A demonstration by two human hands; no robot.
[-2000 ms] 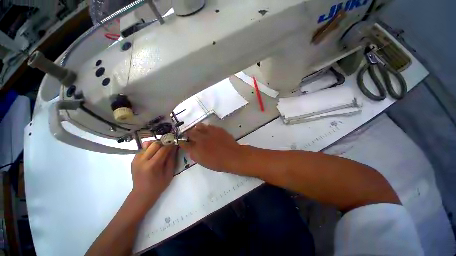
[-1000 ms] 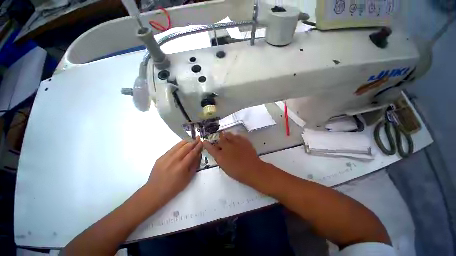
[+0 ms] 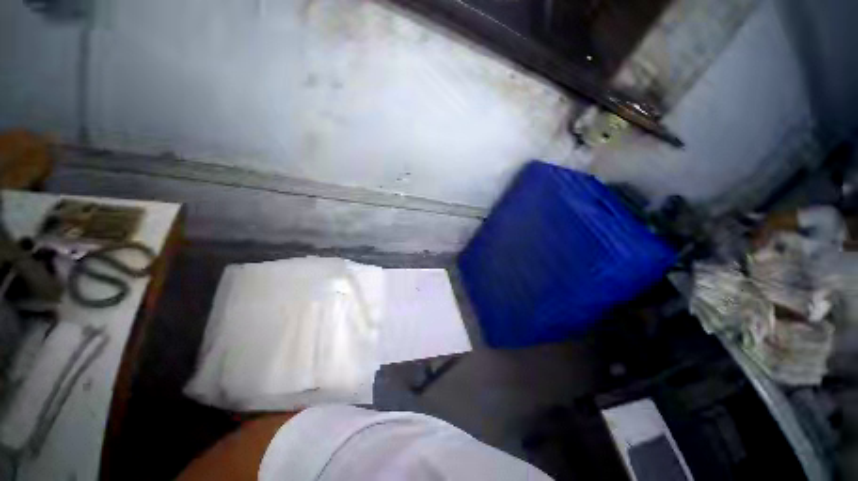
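With no hand in view, the nearest thing in front is a pile of white cloth. It lies on a dark surface, beside a flat white sheet or panel on its right. A white sleeve and a bit of bare arm show at the bottom edge; both hands are outside the picture or hidden. At the left, scissors with dark olive looped handles lie on the white table corner. Folded white pieces lie in front of them. The view is blurred.
A blue bin or bag stands right of the cloth. A pale stained wall runs behind. A bundle of pale pieces lies at the far right. A white and grey flat object shows at the lower right.
The view has swung far to the right. The sewing machine's head and both hands at its needle have left the picture. The scissors and folded pieces now show at the left edge.
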